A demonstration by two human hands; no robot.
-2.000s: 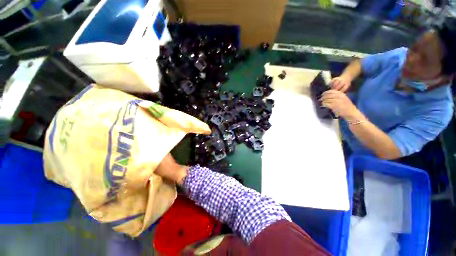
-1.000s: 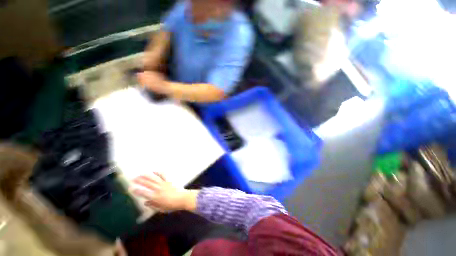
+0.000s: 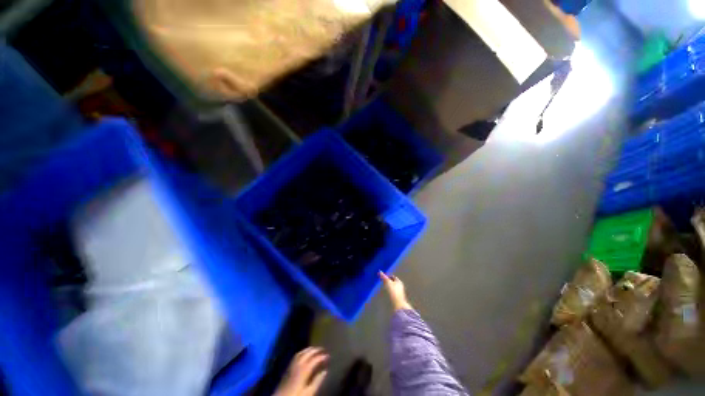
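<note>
A blue plastic crate [image 3: 407, 228] stands on the floor in front of me, tilted in the view, with many small black parts [image 3: 328, 232] inside. My right hand [image 3: 394, 290] is at the crate's near right edge, with nothing seen in it; whether it touches the rim I cannot tell. My left hand [image 3: 307, 371] is at the bottom of the view, cut off by the edge, fingers apart and empty, below the crate.
A larger blue crate [image 3: 166, 209] with white sheets [image 3: 139, 278] is at the left. Another blue crate [image 3: 437, 164] with dark parts stands behind. A brown carton [image 3: 456, 77] is at the top. Brown sacks [image 3: 576, 356], a green crate [image 3: 621, 240] and stacked blue crates [image 3: 657, 166] are at the right.
The view has swung right and down from the bench to the floor crates. My right hand has left the white board and reached the crate. My left hand has come into view.
</note>
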